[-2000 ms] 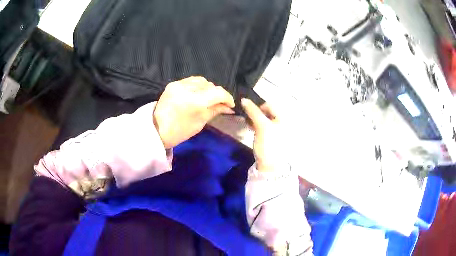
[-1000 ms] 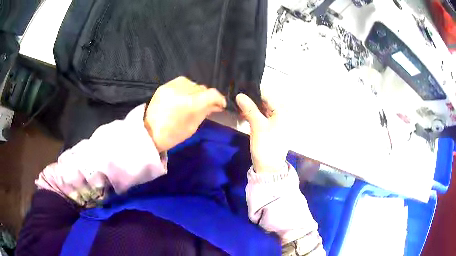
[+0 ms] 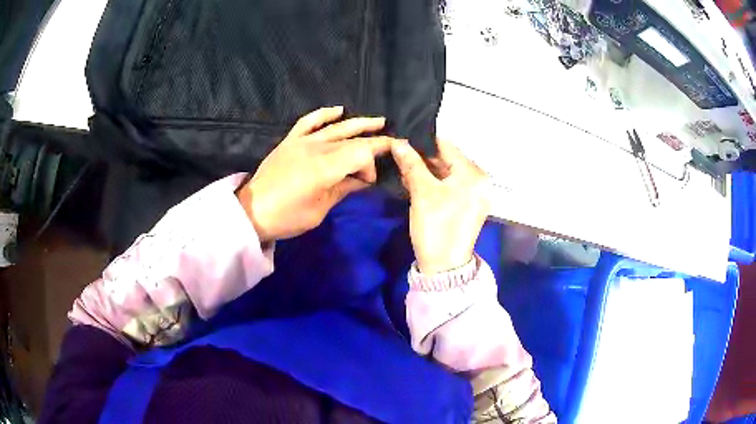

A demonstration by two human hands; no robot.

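Observation:
A black bag panel (image 3: 249, 66) with a stitched pocket outline lies in front of me at the table's near edge. My left hand (image 3: 319, 170) is at its lower right corner, with thumb and index finger pinched together at the fabric's edge. My right hand (image 3: 443, 195) holds the same corner from the right, its thumb against my left fingertips. The fingertips of both hands meet there. What lies between them is too small and hidden to tell.
Thread snips (image 3: 643, 166) lie on the white table (image 3: 539, 157) at right. The machine's dark control panel (image 3: 667, 50) with a lit screen is at upper right. A blue tub (image 3: 593, 331) with white sheets (image 3: 642, 356) stands at lower right. Small clutter (image 3: 572, 33) lies near the machine.
The view has shifted, so the control panel sits higher and the snips show clearly. My left hand's fingers have spread and reached further over the panel corner, meeting my right thumb.

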